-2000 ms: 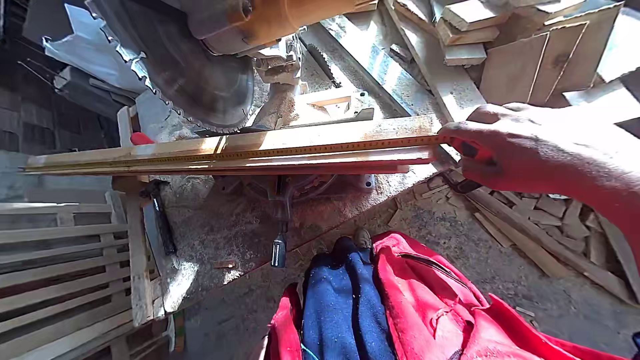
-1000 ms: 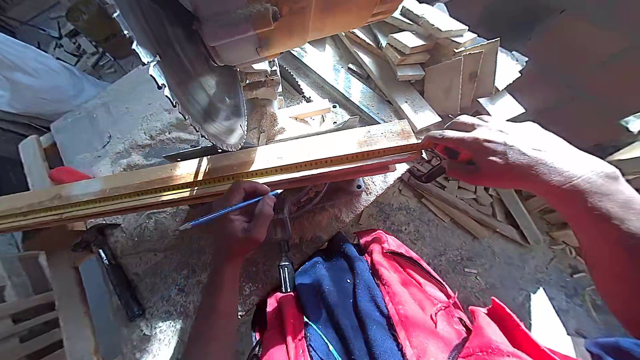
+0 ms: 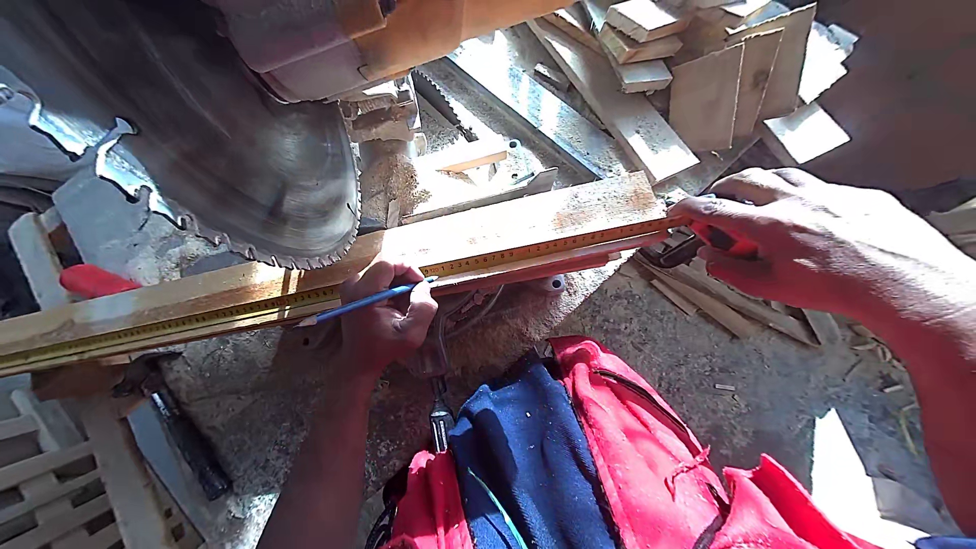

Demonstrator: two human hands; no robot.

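A wooden board point(image 3: 518, 221) lies across the miter saw's base, with a yellow tape measure's blade point(image 3: 488, 258) stretched along its near edge. My right hand point(image 3: 793, 236) grips the dark and red tape measure case point(image 3: 720, 240) at the board's right end. Held in my left hand point(image 3: 389, 316) is a blue pencil point(image 3: 366, 303), one end touching the tape's edge near mid-board. The fingers of that hand rest against the board and tape. Above and left of it hangs the toothed circular saw blade point(image 3: 259, 168), close to the board's far edge.
A hammer point(image 3: 183, 427) lies at the lower left, beside a slatted wooden piece point(image 3: 53, 457). The saw's orange housing point(image 3: 473, 23) is overhead. Wood offcuts point(image 3: 648, 46) are stacked at the upper right, with narrow scraps point(image 3: 709, 297) below my right hand. A red handle point(image 3: 95, 282) shows at left.
My left hand, out of view at first, came in with the pencil and is now at the tape's edge. My right hand stays at the board's right end. The view has moved closer to the board.
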